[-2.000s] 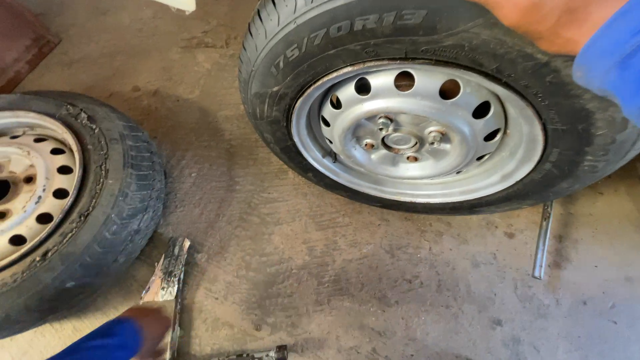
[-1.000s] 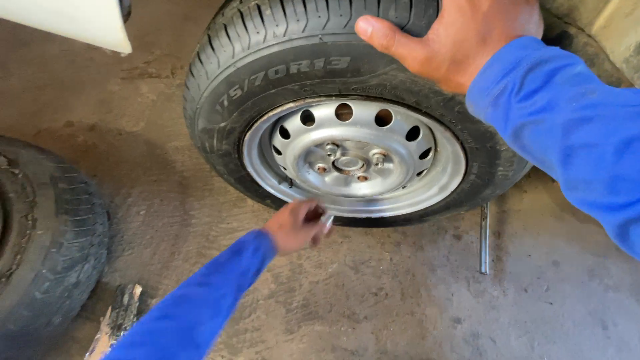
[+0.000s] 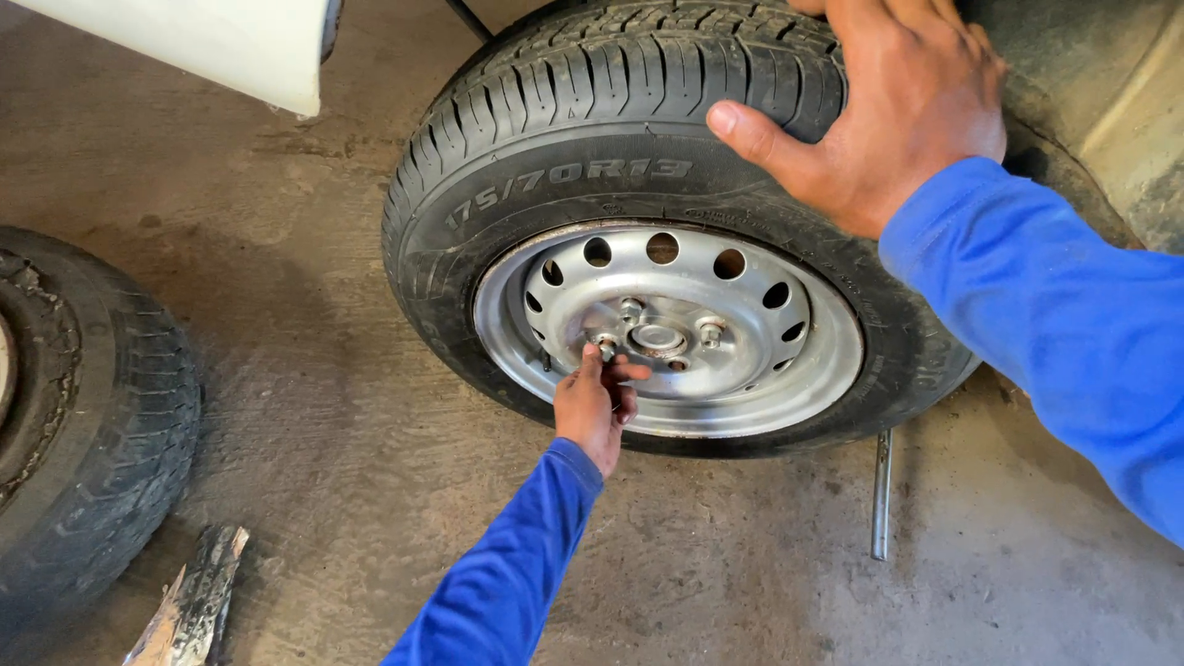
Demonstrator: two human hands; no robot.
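Observation:
A black tire (image 3: pixel 573 190) on a silver steel wheel rim (image 3: pixel 661 268) stands upright at the middle. My right hand (image 3: pixel 888 120) rests spread on the tire's tread and upper sidewall, holding nothing. At the lower left of the hub, the fingertips of my left hand (image 3: pixel 597 398) pinch a lug nut (image 3: pixel 607 350) against the wheel. Other lug nuts sit on the hub above, at the upper left (image 3: pixel 631 309) and at the right (image 3: pixel 710 334). One hole at the bottom of the hub shows dark, with no nut on it.
Another worn tire (image 3: pixel 120 398) lies at the left. Near it is a rough piece of wood (image 3: pixel 199 592) on the concrete floor (image 3: pixel 370 555). A metal bar (image 3: pixel 881 499) sticks out from beneath the mounted tire. A white car body panel (image 3: pixel 231 42) hangs at the upper left.
My left hand, low at the left two seconds ago, has come up to the hub with a nut. My right hand now lies farther onto the tire. The view has shifted.

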